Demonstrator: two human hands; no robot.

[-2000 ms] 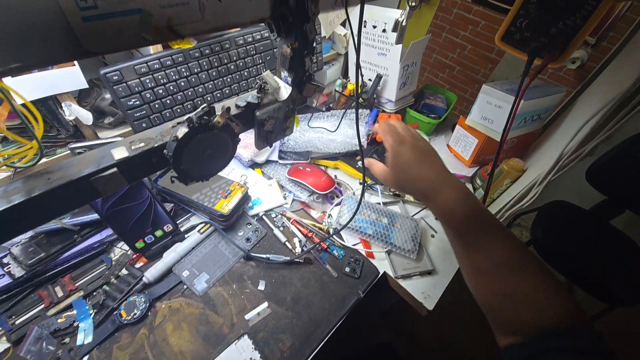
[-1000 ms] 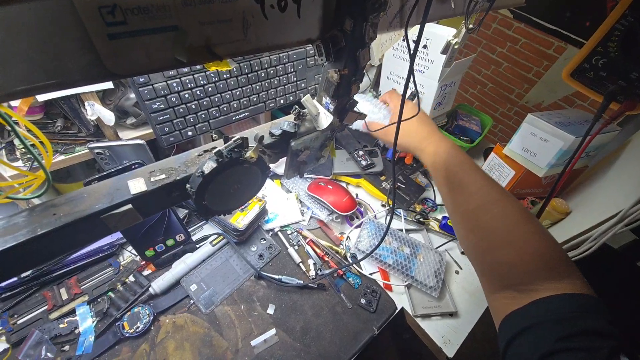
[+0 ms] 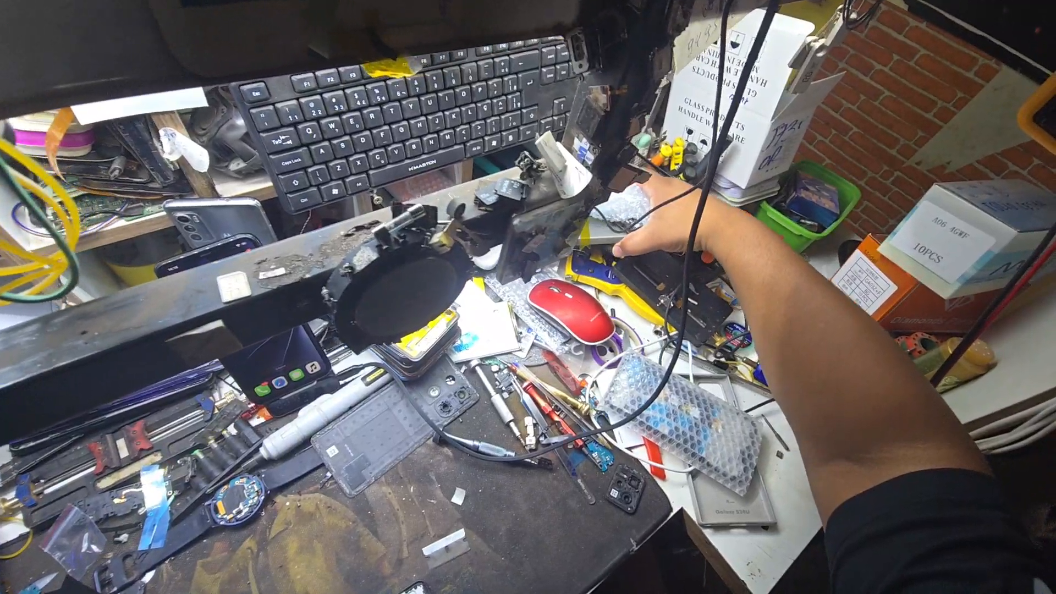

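Observation:
My right hand reaches to the back right of the bench, its fingers on a piece of bubble wrap. Its thumb points down over a yellow and blue tool and dark phone parts. Nearer lies a red computer mouse. A bubble-wrapped packet rests on a grey frame-like part. Red-handled screwdrivers and other small tools lie left of the packet. An opened smartwatch sits at the front left. My left hand is not in view.
A black keyboard stands tilted behind a metal bar that carries a round black holder. Black cables hang in front of my right arm. White cartons, a green bin and a boxed stack stand at the right.
One second ago my right hand held the bubble wrap up higher; now hand and wrap are lower, near the yellow tool. Two seconds ago larger bubble wrap covered the dark parts there. The view has shifted.

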